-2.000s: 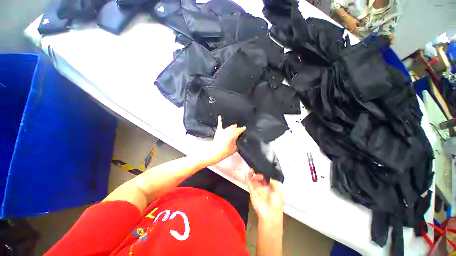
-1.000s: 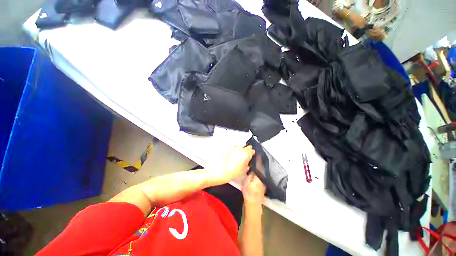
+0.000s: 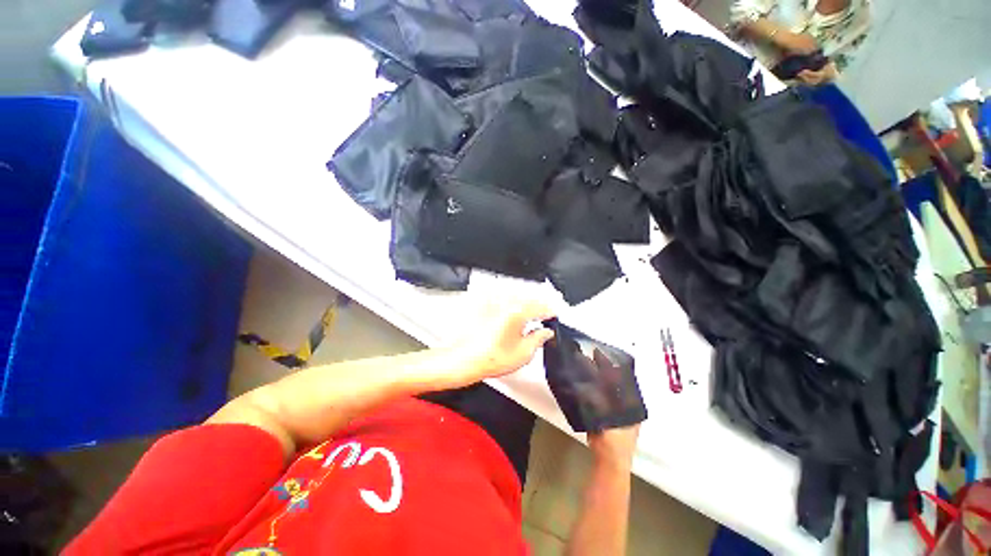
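Observation:
A black pouch [image 3: 592, 380] is held over the table's near edge, with a see-through dark face where fingers show through. My left hand [image 3: 519, 339] pinches its upper left corner. My right hand [image 3: 614, 437] is at its lower end, with the fingers behind or inside the pouch; which of these I cannot tell. Red-handled thread snips [image 3: 670, 362] lie on the white table to the right of the pouch. A flat overlapping pile of finished pouches [image 3: 484, 228] lies beyond my hands.
A tall rumpled heap of unfinished black pouches [image 3: 815, 261] covers the right side, strips hanging over the edge. Padded pouches [image 3: 248, 24] lie far left. A blue bin [image 3: 130, 282] stands on the floor at left. Another person's hand [image 3: 799, 43] is beyond the table.
The pouch has been opened out wider and now faces up. My right hand has moved right and under or into it. The other person's hands have shifted.

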